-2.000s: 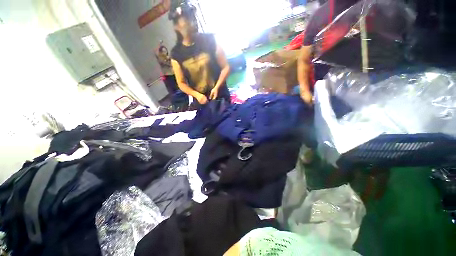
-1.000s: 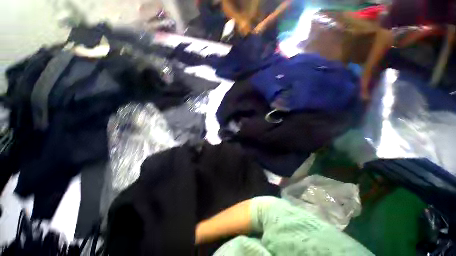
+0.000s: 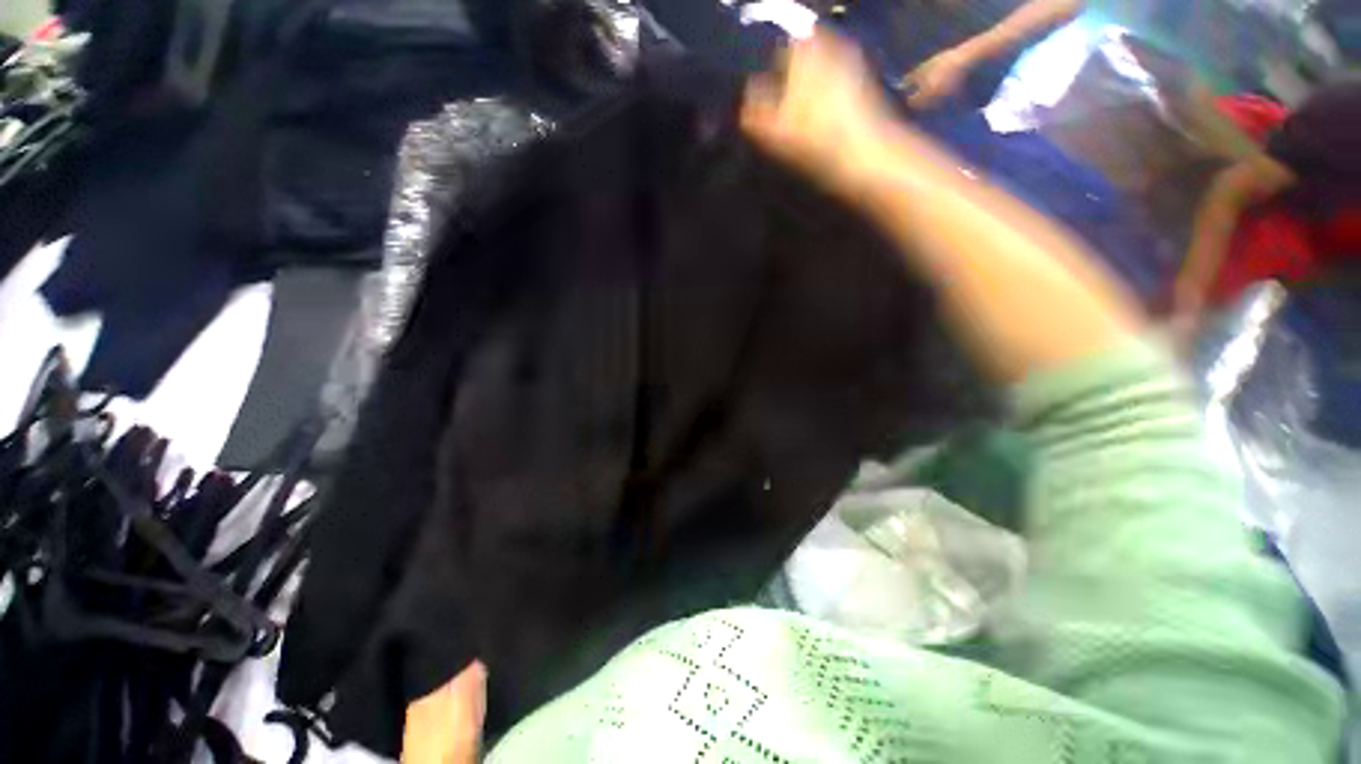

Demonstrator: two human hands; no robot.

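Observation:
A black jacket [image 3: 642, 358] lies spread in front of me, filling the middle of the view, with a dark hanging edge at its lower left. My right hand [image 3: 806, 105] is at the jacket's far upper edge, arm stretched out, blurred; whether its fingers grip the cloth does not show. My left hand [image 3: 445, 716] is a small patch of skin at the bottom edge, against the jacket's near edge; its fingers are hidden or cut off.
Tangled black hangers [image 3: 142, 582] lie at left. A black garment heap [image 3: 329, 135] is at the far left, beside a crinkled clear bag [image 3: 426, 187]. Another clear bag [image 3: 925, 552] is right of the jacket. Other people's arms [image 3: 993, 52] show beyond, near navy garments [image 3: 1075, 187].
The view has tipped down and closer to the jacket. My right arm has come into view, reaching over to its far edge. The hangers at left now show more fully.

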